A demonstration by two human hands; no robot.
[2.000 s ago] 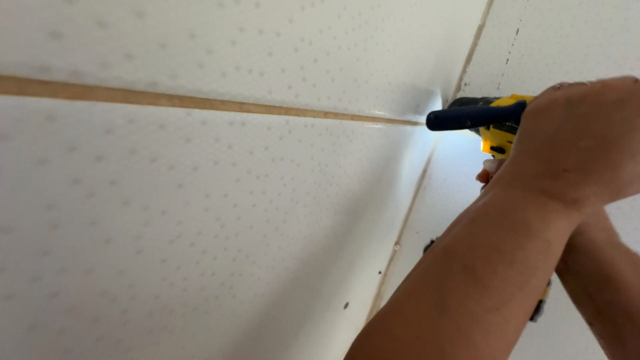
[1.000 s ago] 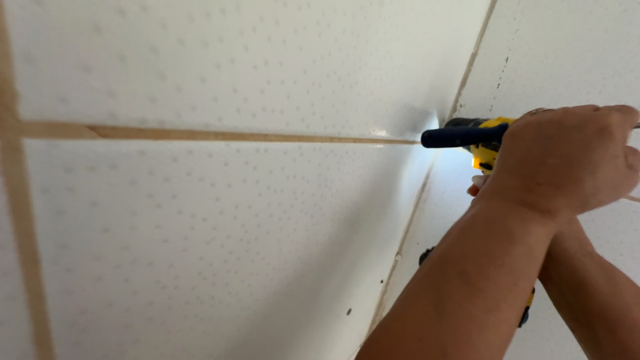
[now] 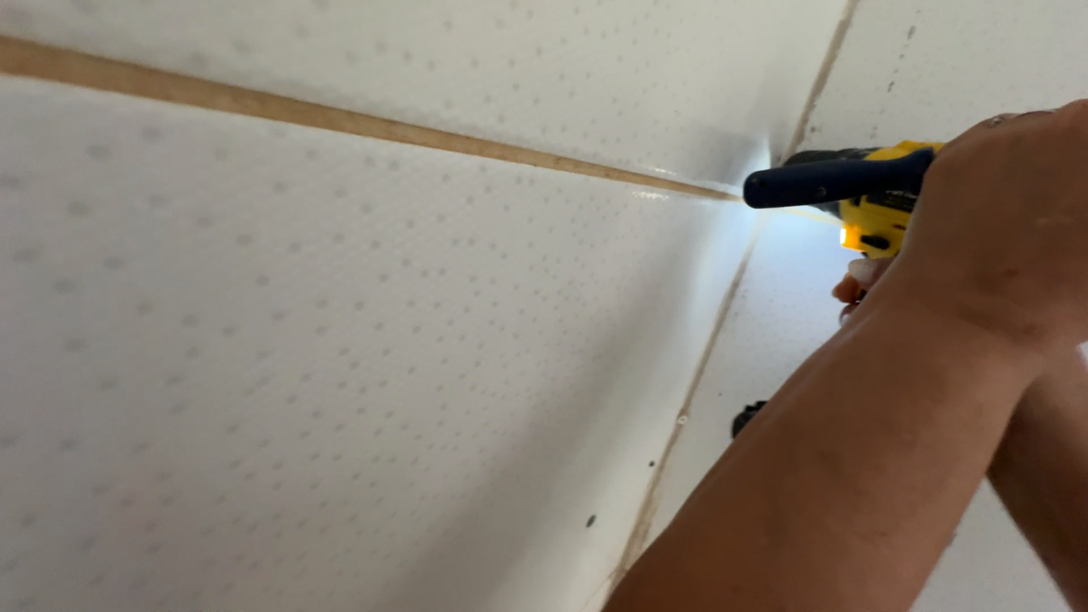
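Note:
At the right, a yellow and black cordless drill points left at the tile corner, its work light lit. My left hand is closed over the drill's rear, with a dark blue rod-like handle sticking out leftward from it along the drill's side. Below the drill body show the fingertips of my right hand, curled at the drill's grip; the rest of that hand is hidden behind my left forearm. The drill's tip is hidden by the blue handle. A tan joint between white dotted tiles runs to this spot.
A white tiled wall fills the left and middle. A second tiled surface meets it along a brownish corner joint. A black part shows beside my left forearm. Small dark spots mark the tile low by the corner.
The view has shifted and tilted somewhat. Both hands stay at the drill, and the drill stays at the corner by the end of the tan joint.

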